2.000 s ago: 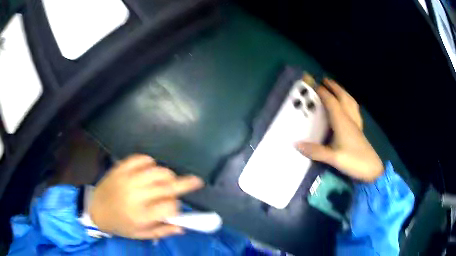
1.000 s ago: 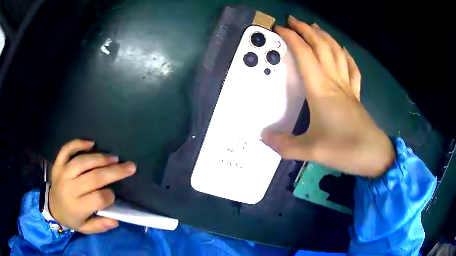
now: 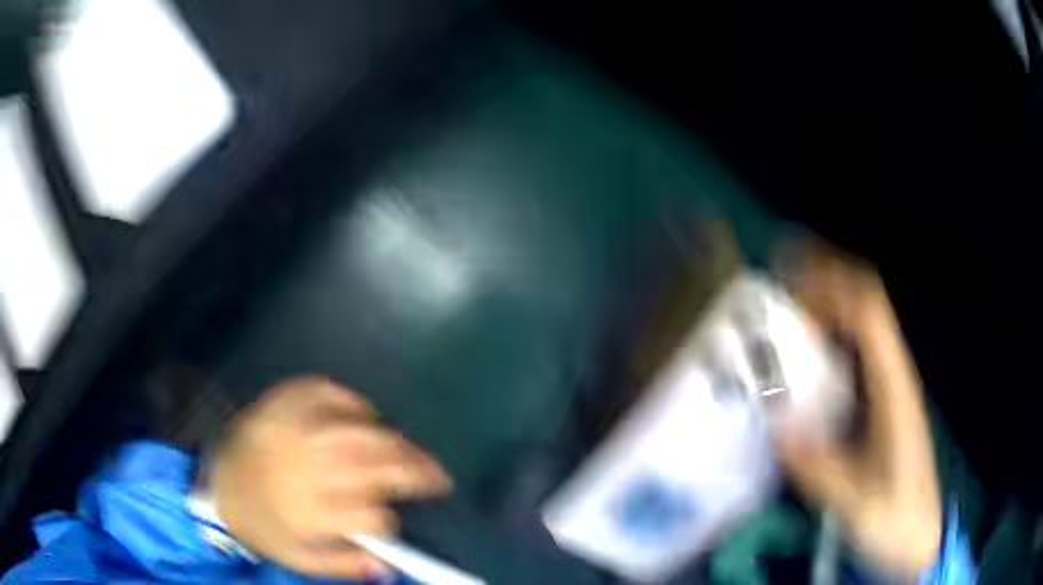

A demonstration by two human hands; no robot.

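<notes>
The white smartphone (image 3: 686,457) is at the lower right, blurred by motion, with a dark bluish patch of marks on its lower back. My right hand (image 3: 864,411) is around the phone's right side near the camera end, thumb on the back and fingers at the far edge. My left hand (image 3: 326,474) is at the lower left, away from the phone, with a thin white strip (image 3: 418,563) held in its fingers. The teal-green template (image 3: 761,543) lies below the phone, partly hidden by my right hand. The dark fixture (image 3: 606,377) shows beside the phone.
A black tray (image 3: 172,246) holds white phones (image 3: 132,109) at the upper left. The dark-green bench mat (image 3: 480,309) lies between tray and phone, with a bright glare spot. The upper right is very dark.
The view has swung, so the tray is back in sight at left. My right hand now grips the phone, which looks tilted; before, it rested on the phone lying on the fixture.
</notes>
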